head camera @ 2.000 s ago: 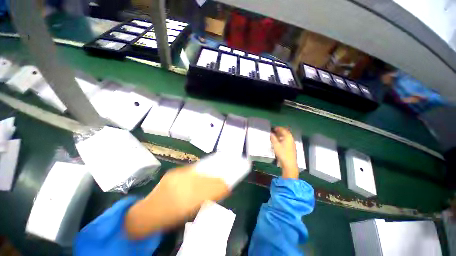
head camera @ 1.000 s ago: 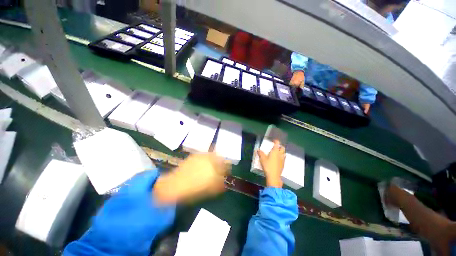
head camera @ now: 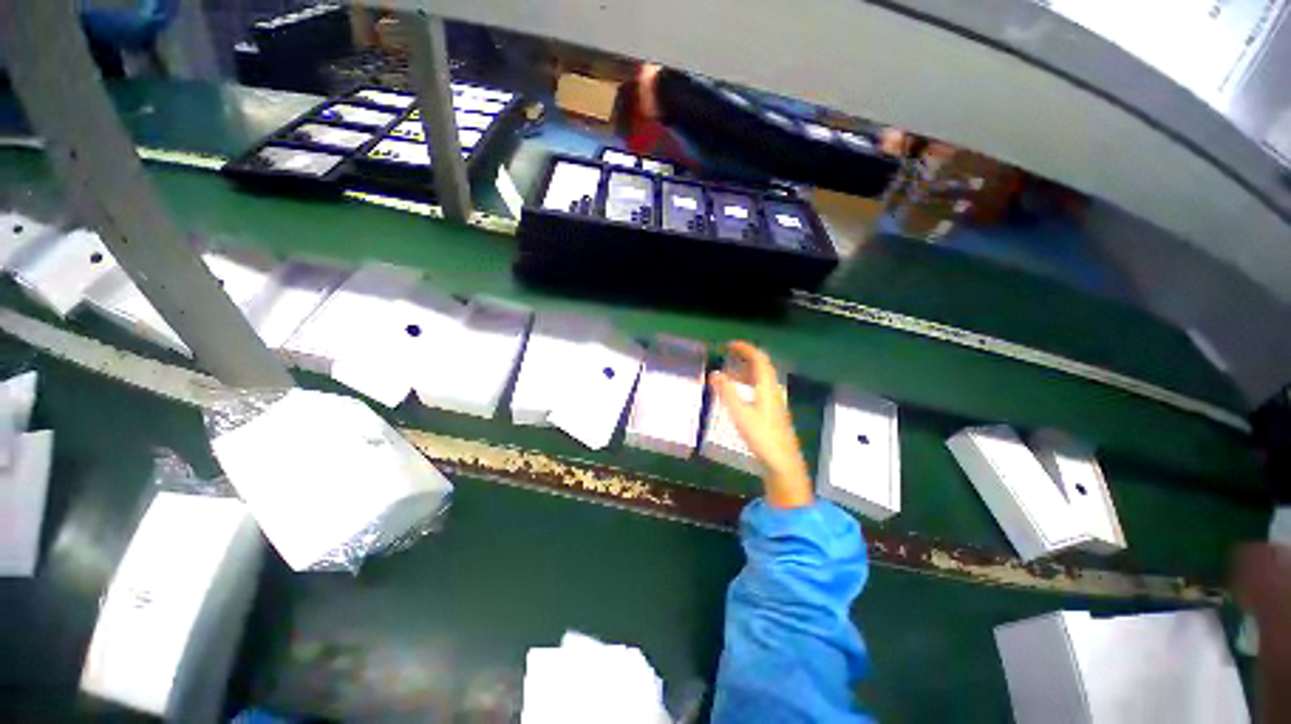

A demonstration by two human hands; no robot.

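My right hand (head camera: pixel 765 422) is over a white phone box (head camera: pixel 728 441) on the belt, its fingers slightly apart; nothing shows held in it. My left hand is out of the picture; only a bit of blue sleeve shows at the bottom left edge. White phone boxes (head camera: pixel 664 402) stand in a close row to the left, some topped by a flat white piece with a dark spot (head camera: pixel 592 382). To the right are a single box (head camera: pixel 859 453) and two boxes touching at angles (head camera: pixel 1022 492). A pile of white inserts (head camera: pixel 592 690) lies on the near bench.
Bagged white bundles (head camera: pixel 329 474) lie on the left bench by the metal post (head camera: pixel 156 212). A large white stack (head camera: pixel 1147 672) is at the lower right, a blurred arm beside it. Black phone trays (head camera: pixel 673 255) stand across the belt; another (head camera: pixel 779 135) is tilted beyond, hands at it.
My left hand has left the picture. My right hand has no lifted box part showing in it now. The far right tray has left the belt's edge. Two touching boxes now stand at the right.
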